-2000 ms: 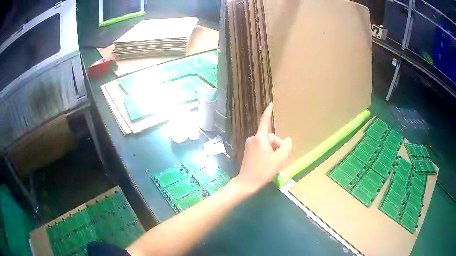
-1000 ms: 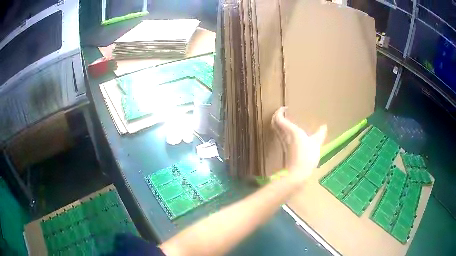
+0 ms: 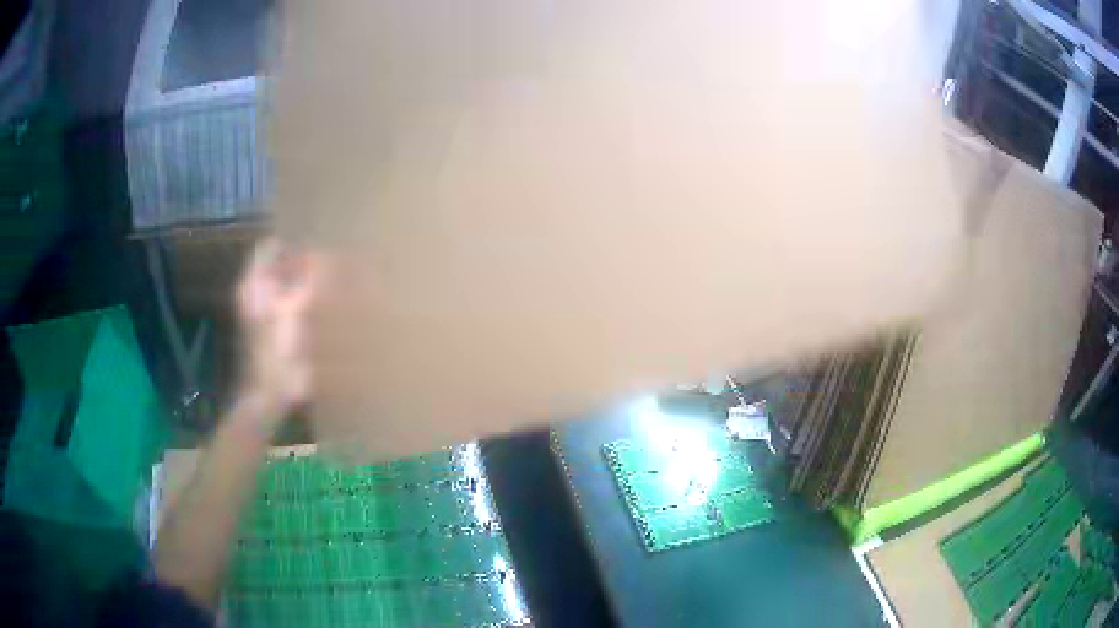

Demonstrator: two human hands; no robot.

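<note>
A large tan cardboard sheet (image 3: 589,209), blurred, hangs raised across the upper middle of the view. My left hand (image 3: 282,301), bare and blurred, grips it at its left edge. My right hand is not in view. Below the sheet, rows of green PCB panels (image 3: 356,540) lie on a tan cardboard sheet (image 3: 179,472) at the lower left; the raised sheet hides their far side. The upright cardboard sheets (image 3: 847,399) stand to the right on the bench.
A single panel (image 3: 693,491) lies mid-bench with glare, near a white tag (image 3: 749,423). A lime-green strip (image 3: 951,487) runs at the foot of the upright cardboard. More panels (image 3: 1012,540) lie at far right. A green bin (image 3: 92,417) stands at left.
My left hand has moved from the upright cardboard to the left and now holds a sheet. The view has turned left, over the layered panels.
</note>
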